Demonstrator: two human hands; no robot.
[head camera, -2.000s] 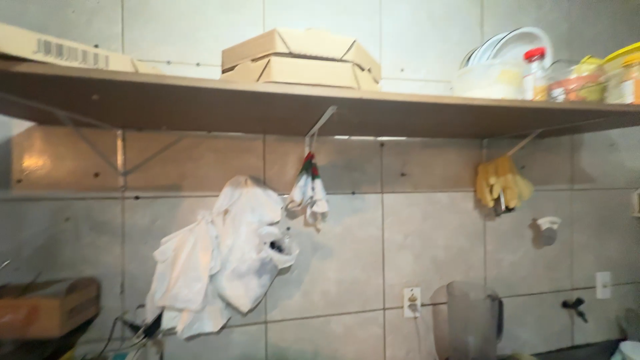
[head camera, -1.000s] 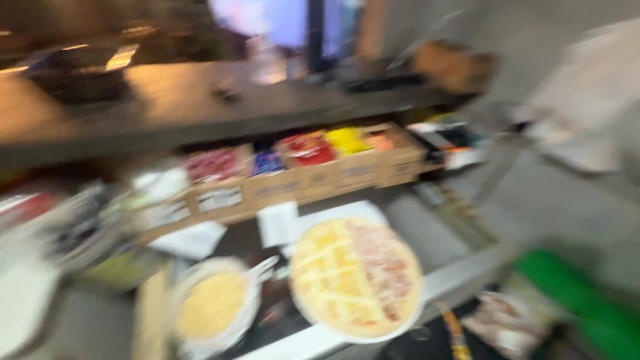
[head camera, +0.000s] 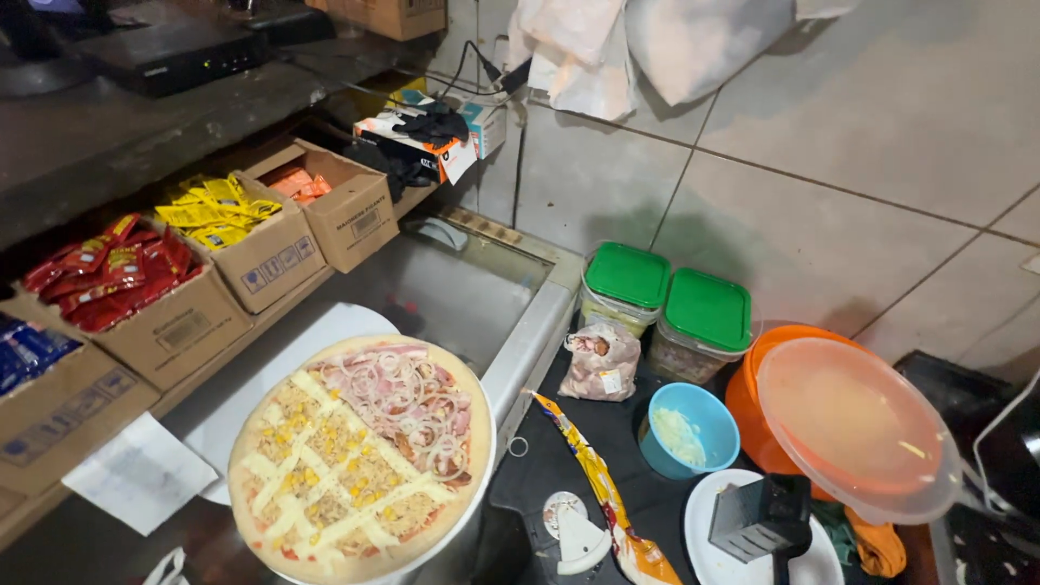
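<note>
Neither of my hands shows in the head view. An uncooked pizza (head camera: 357, 455) lies on a round white base at the lower left of centre. One part bears shredded filling, corn and crossed lines of creamy cheese; the other bears meat and onion rings. Behind it is a white disc (head camera: 325, 333), partly hidden. To the right are a long squeezed plastic packet (head camera: 605, 487), a white pizza cutter (head camera: 581, 546), a blue bowl (head camera: 715, 422) with pale shreds inside, and a grater (head camera: 760, 520) on a white plate (head camera: 707, 508).
Cardboard boxes of sauce sachets (head camera: 183, 337) line the shelf at left. A chest freezer's frame (head camera: 536, 325) runs behind the pizza. Green-lidded tubs (head camera: 707, 309), a bag of meat (head camera: 601, 374) and an orange bowl (head camera: 743, 390) with a translucent lid (head camera: 853, 422) stand near the tiled wall.
The view has swung down from the wall shelf to the pizza and then to the right, bringing the blue bowl and the grater into sight.
</note>
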